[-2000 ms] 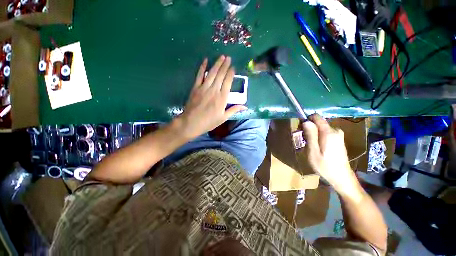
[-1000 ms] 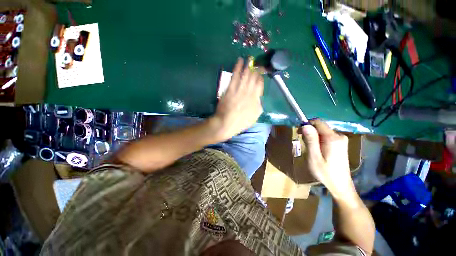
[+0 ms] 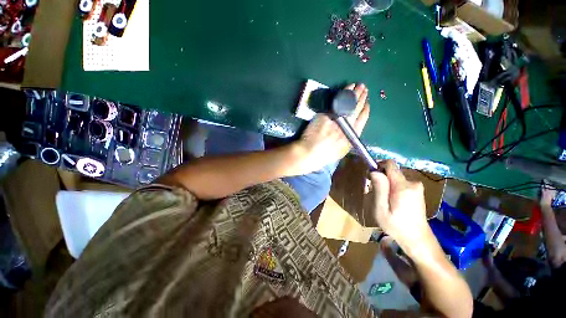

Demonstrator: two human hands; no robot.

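My right hand (image 3: 397, 195) is closed around the long handle of a small mallet (image 3: 344, 102). The dark mallet head is over the fingers side of my left hand (image 3: 329, 143); whether it touches anything is hidden. My left hand lies on the bench's front part, fingers extended, beside and partly over a white housing (image 3: 308, 99). Only one end of the housing shows, left of the mallet head. Whether my left fingers grip it cannot be seen.
A pile of small dark-red and silver parts (image 3: 350, 36) lies at the back. A yellow tool (image 3: 427, 86), blue pen (image 3: 430, 61) and black corded tool (image 3: 462, 105) lie right. A white card (image 3: 118, 53) lies left, above a black tray (image 3: 102, 133). Another person's arm (image 3: 549, 227) shows far right.
The view has shifted over the bench. My left hand has moved from beside the white housing to partly over it, and now lies nearer the mallet head. My right hand still holds the mallet.
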